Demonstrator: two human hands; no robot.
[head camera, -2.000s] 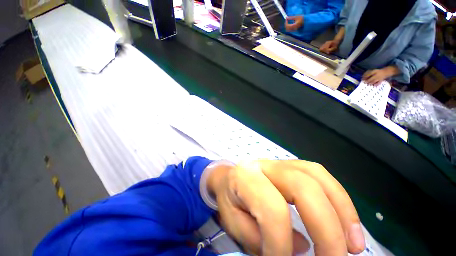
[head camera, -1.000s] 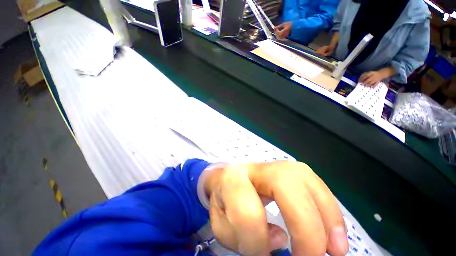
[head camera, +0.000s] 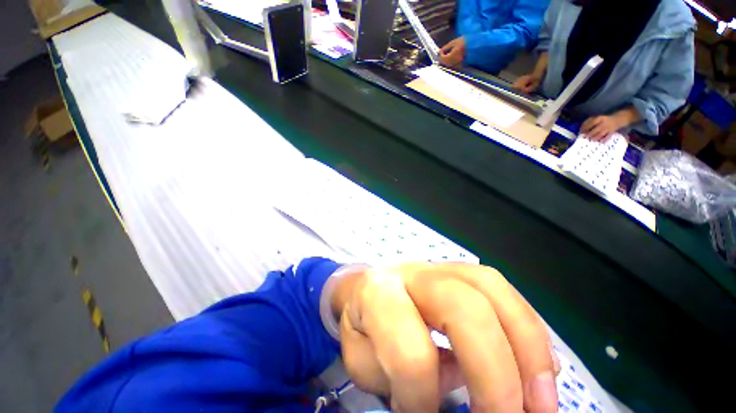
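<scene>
My left hand (head camera: 440, 335), in a blue sleeve, reaches in from the lower left, palm down with bent fingers. It lies over a white sheet with rows of small blue marks (head camera: 577, 387), which shows past the fingertips. A small white piece shows between the fingers. The thumb is mostly hidden, so whether it grips anything cannot be told. Sheets with small marks (head camera: 387, 234) lie beyond the wrist, one edge slightly lifted. My right hand is not in view.
The ribbed white bench cover (head camera: 186, 218) runs to the far left, with a loose white heap (head camera: 157, 97). A dark green belt (head camera: 484, 193) carries a white fleck (head camera: 612, 352) and dark-panelled frames (head camera: 286, 42). Opposite are two people, a marked sheet (head camera: 597, 161) and a clear bag (head camera: 678, 185).
My left hand has shifted slightly left and the thumb is more covered by the fingers. The nearest dark-panelled frame on the belt has moved right and closer.
</scene>
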